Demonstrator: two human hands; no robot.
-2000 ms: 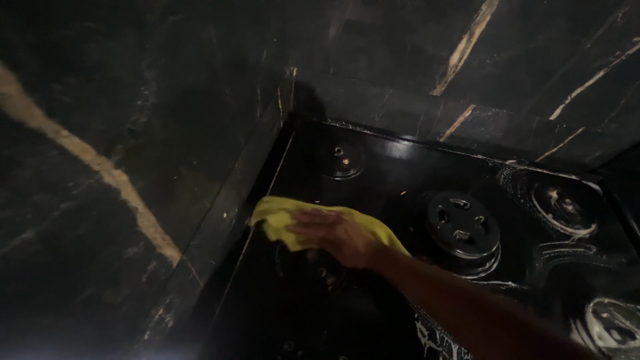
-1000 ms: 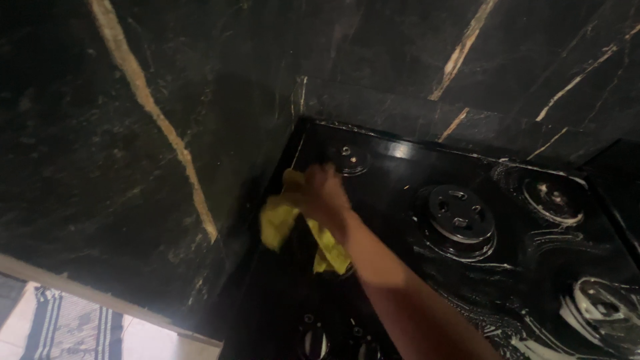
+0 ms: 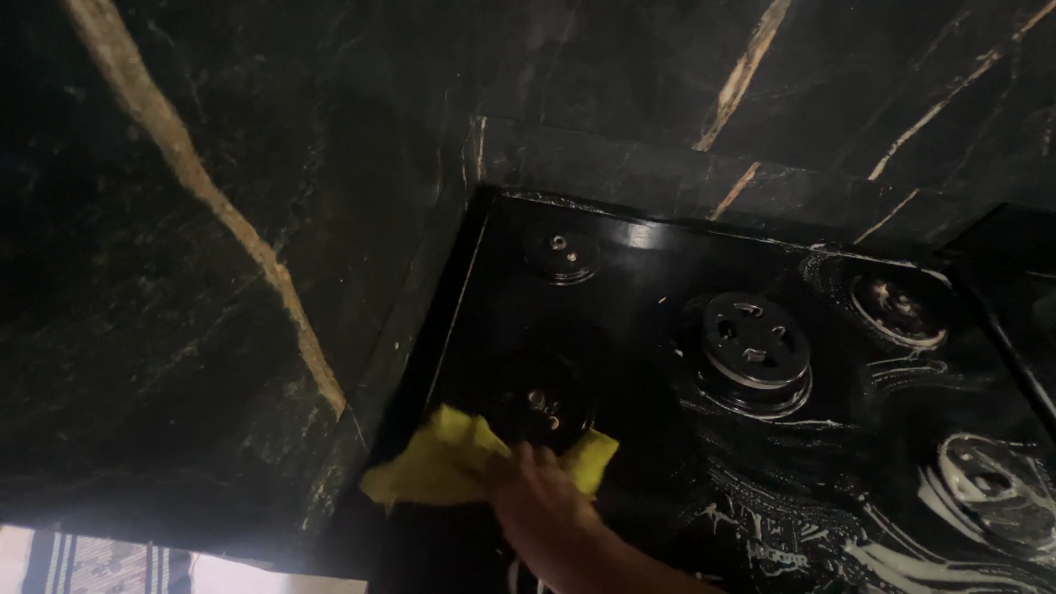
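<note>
My right hand (image 3: 540,495) presses a yellow cloth (image 3: 441,462) onto the left front part of a black gas hob (image 3: 627,330). The cloth sticks out on both sides of my fingers, just below the left front burner seat (image 3: 549,404). Behind it is the left rear burner seat (image 3: 563,252), without a cap. A large round burner (image 3: 755,342) stands at the middle. White suds (image 3: 916,561) streak the hob's right side, around the right rear burner seat (image 3: 899,309) and the right front burner (image 3: 994,487). My left hand is out of view.
Dark marble-patterned walls (image 3: 247,346) with tan veins rise close along the left and rear edges of the hob. At the far right stands a dark raised object (image 3: 1015,247). A patterned rug (image 3: 107,565) lies on the pale floor at the lower left.
My right hand has moved with the yellow cloth from near the left rear burner seat toward the front of the hob. The left front burner seat now shows more plainly.
</note>
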